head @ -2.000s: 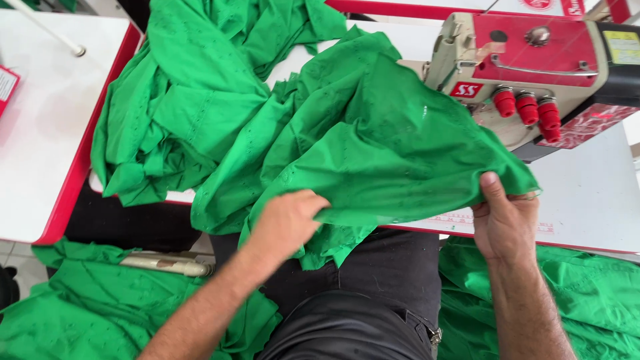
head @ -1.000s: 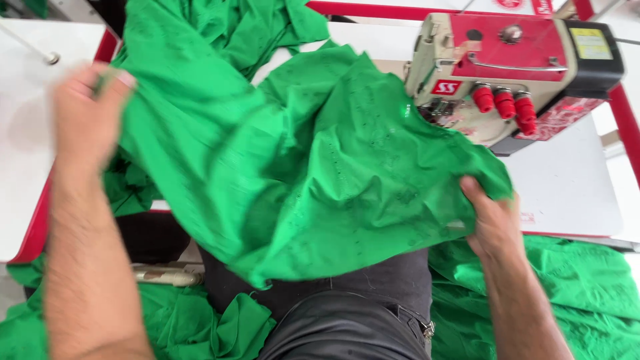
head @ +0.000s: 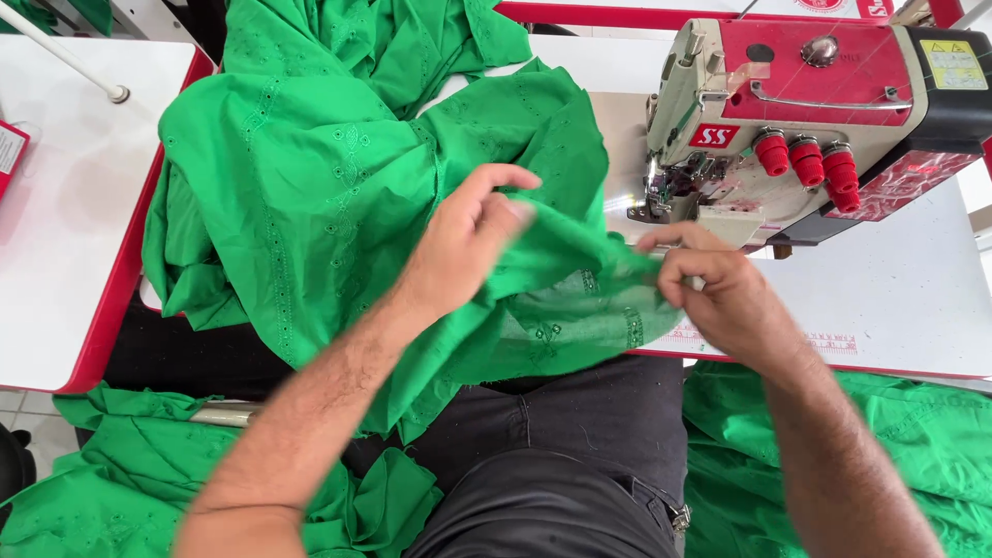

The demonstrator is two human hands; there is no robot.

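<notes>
Green embroidered eyelet fabric (head: pixel 349 186) lies in folds over the white sewing table and hangs down to my lap. At its right end, my right hand (head: pixel 713 287) pinches the cloth's edge between thumb and fingers. My left hand (head: pixel 473 240), slightly blurred, is over the middle of the cloth, thumb and index finger near a raised fold; whether it grips the fold is unclear. Behind my right hand stands an overlock sewing machine (head: pixel 806 85) with a red top and red tension knobs. Its presser foot area (head: pixel 655 205) is lit and has no cloth under it.
A white side table with a red edge (head: pixel 116 310) is at the left, a thin white rod standing on it. More green fabric hangs at the lower left (head: pixel 139 480) and lower right (head: pixel 876 442). A printed ruler scale (head: pixel 829 342) runs along the front of the machine table.
My left hand has moved from the far left, where it held the cloth spread, to the middle near my right hand. The stretched cloth has slackened and folded.
</notes>
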